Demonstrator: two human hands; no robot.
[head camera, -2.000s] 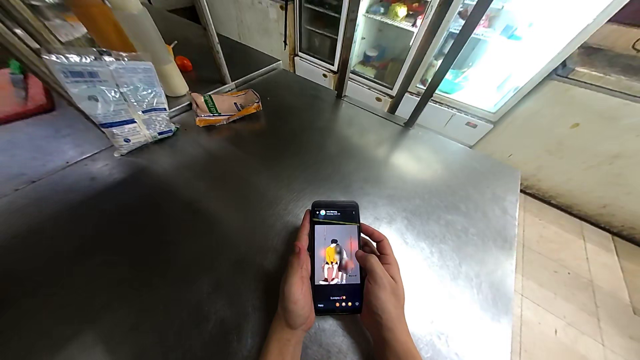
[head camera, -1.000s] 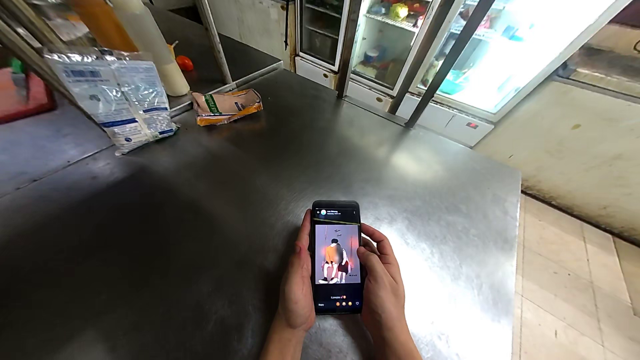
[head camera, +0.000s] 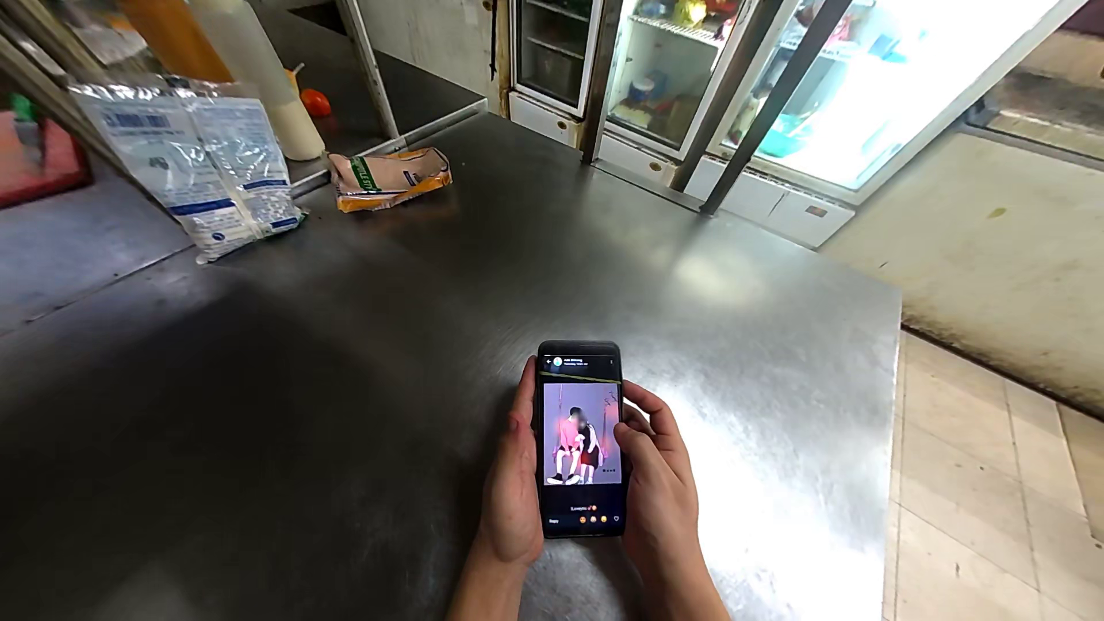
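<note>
A black smartphone (head camera: 580, 496) is held upright between my two hands over the steel counter, its lit screen facing me with a picture of two figures on it. My left hand (head camera: 513, 487) grips the phone's left edge, fingers mostly hidden behind it. Around the right edge curls my right hand (head camera: 660, 479), with its thumb at the side of the screen. Below the hands both bare forearms rest low in the view.
The stainless steel counter (head camera: 388, 345) carries a clear plastic bag with printing (head camera: 207, 164), a crumpled orange-and-beige packet (head camera: 388, 179) and squeeze bottles (head camera: 276, 103) at the back left. Glass-door fridges (head camera: 660, 78) stand behind; tiled floor (head camera: 975, 492) lies right.
The picture on the phone's screen has changed in colour, from a yellow-topped figure to a pink-topped one. Both hands have stayed around the phone.
</note>
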